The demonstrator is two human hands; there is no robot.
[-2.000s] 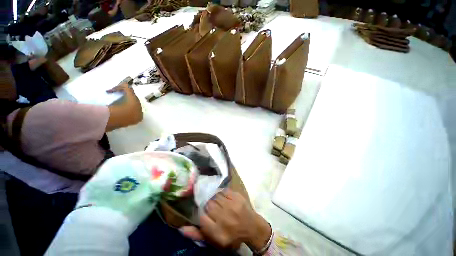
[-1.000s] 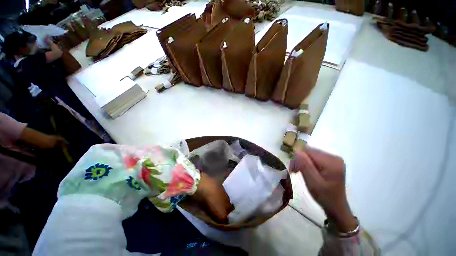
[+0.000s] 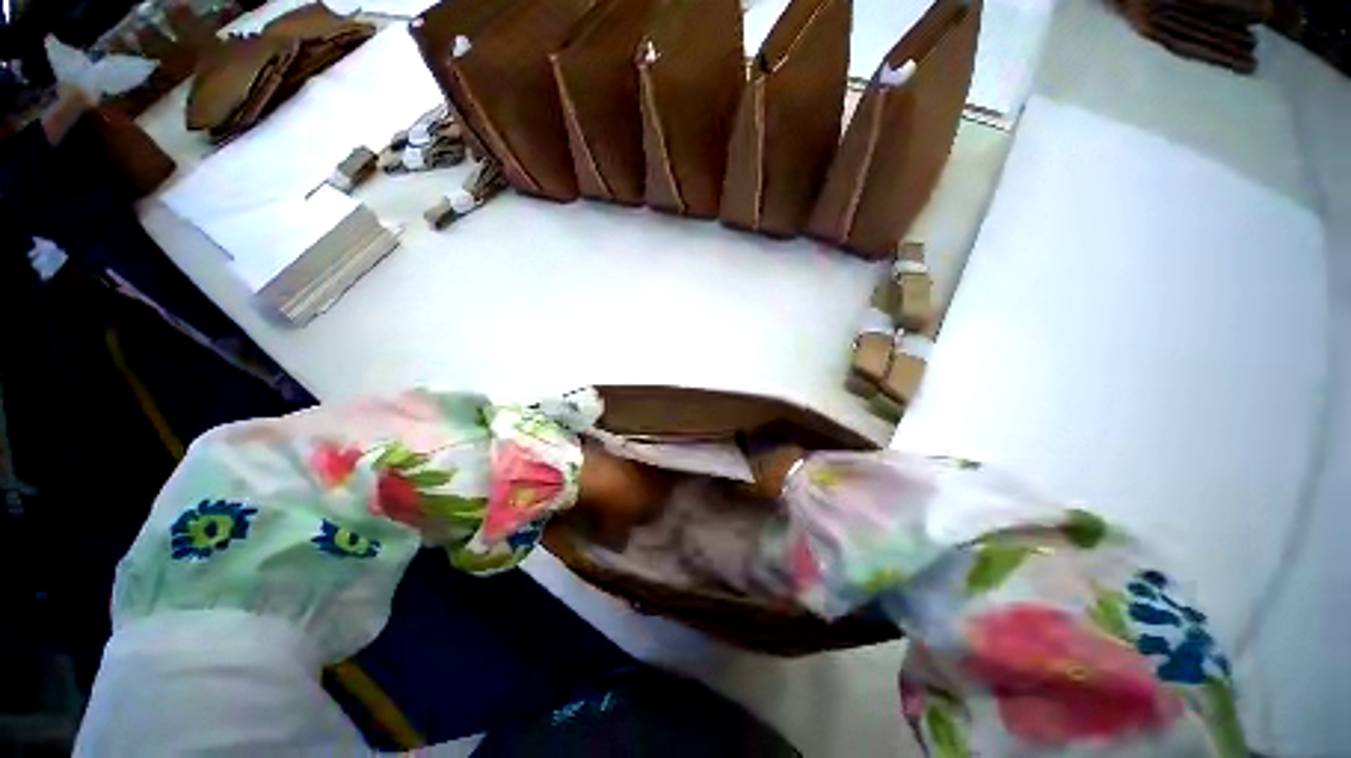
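A brown handbag (image 3: 711,410) with an open top lies at the table edge nearest me, its mouth towards me. White and greyish tissue paper (image 3: 689,536) fills part of the mouth. My left hand (image 3: 615,496) is inside the left part of the bag mouth, mostly hidden by the bag and my floral sleeve. My right hand (image 3: 771,470) is inside the right part, with only a little skin showing beside the sleeve. The fingers of both hands are hidden, so what they hold cannot be seen.
A row of upright brown bags (image 3: 689,119) stands behind. Strap bundles (image 3: 889,348) lie right of the bag, beside a large stack of tissue sheets (image 3: 1126,311). A white card stack (image 3: 334,259) lies at the left table edge. A person's arm (image 3: 59,119) shows far left.
My right hand has moved from the right of the bag into its mouth. The bag mouth has become narrower and the white paper sits lower. The person in pink at the left has left the view.
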